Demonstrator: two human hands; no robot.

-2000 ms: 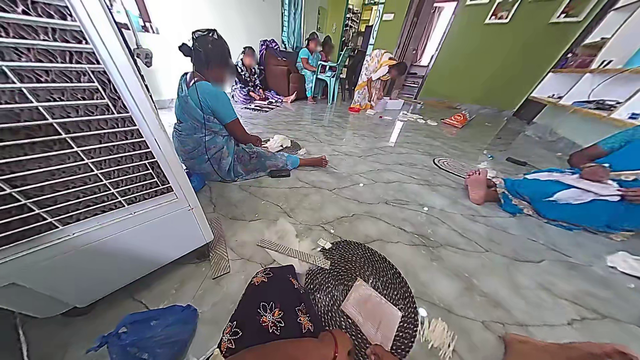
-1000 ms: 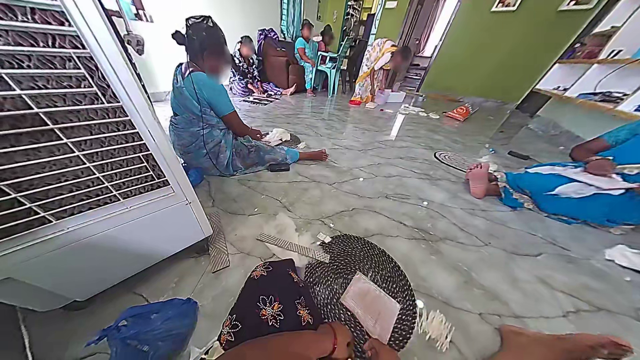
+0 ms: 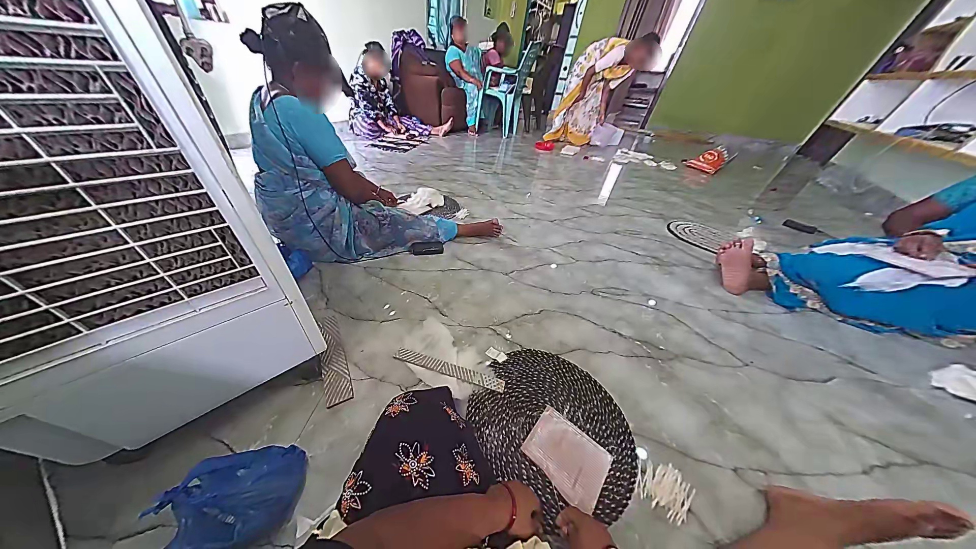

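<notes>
A round black-and-white woven mat lies on the floor before me, partly under a flat pale rectangular piece. My left hand, with a red bangle at the wrist, is at the mat's lower edge beside dark patterned cloth. Close to it, my right hand is at the lower corner of the pale piece. The frame's bottom edge cuts off both hands, so what their fingers hold is unclear. A small pile of thin off-white strips or wicks lies right of the mat.
A patterned flat strip touches the mat's upper left; another lies by the white air cooler. A blue plastic bag is at lower left. A bare foot extends at lower right. Several people sit or bend farther off.
</notes>
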